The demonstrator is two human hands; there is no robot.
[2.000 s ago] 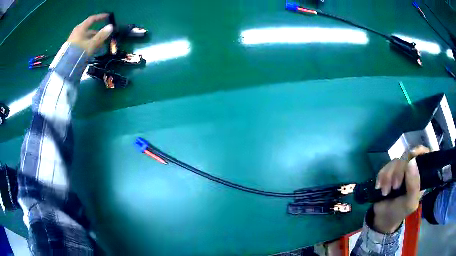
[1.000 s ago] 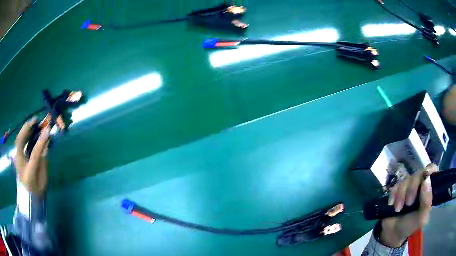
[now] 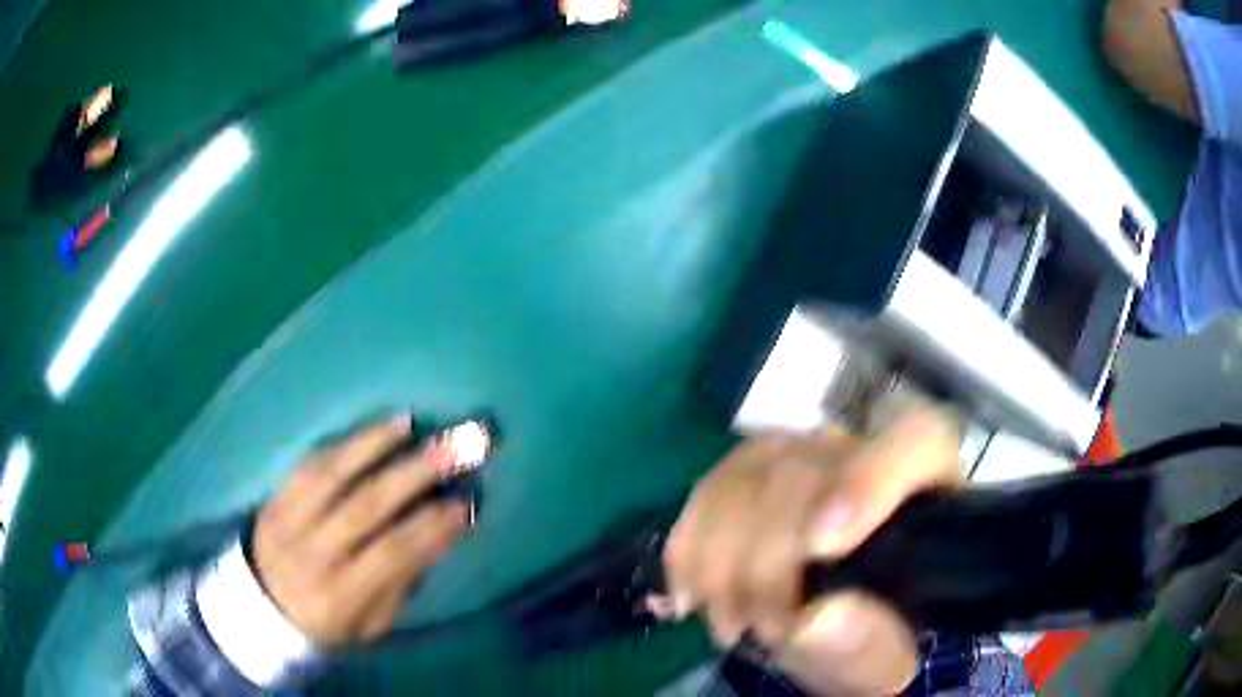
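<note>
My right hand [image 3: 804,545] is closed around the thick black electric screwdriver [image 3: 1022,552], with its cord end to the right; its tip is hidden. My left hand [image 3: 361,531] lies flat over a black connector housing [image 3: 477,483] on the green mat, its fingers on it. A bright copper terminal [image 3: 466,444] shows past the fingertips. Another black housing [image 3: 586,599], blurred, lies between the hands, its tip close by my right fingers. A lead with a blue and red end [image 3: 72,556] lies left of my left wrist.
The white screw feeder [image 3: 940,313] with a dark open top stands behind my right hand. More black cable assemblies [image 3: 477,30] lie on the far mat. Another person's blue sleeve [image 3: 1205,232] is at the upper right. An orange-red rim [image 3: 1056,656] shows at the bench edge.
The view has turned right and come closer to the feeder. My left hand has come from the far left pile to the near mat, with a housing under it. My right hand still holds the screwdriver.
</note>
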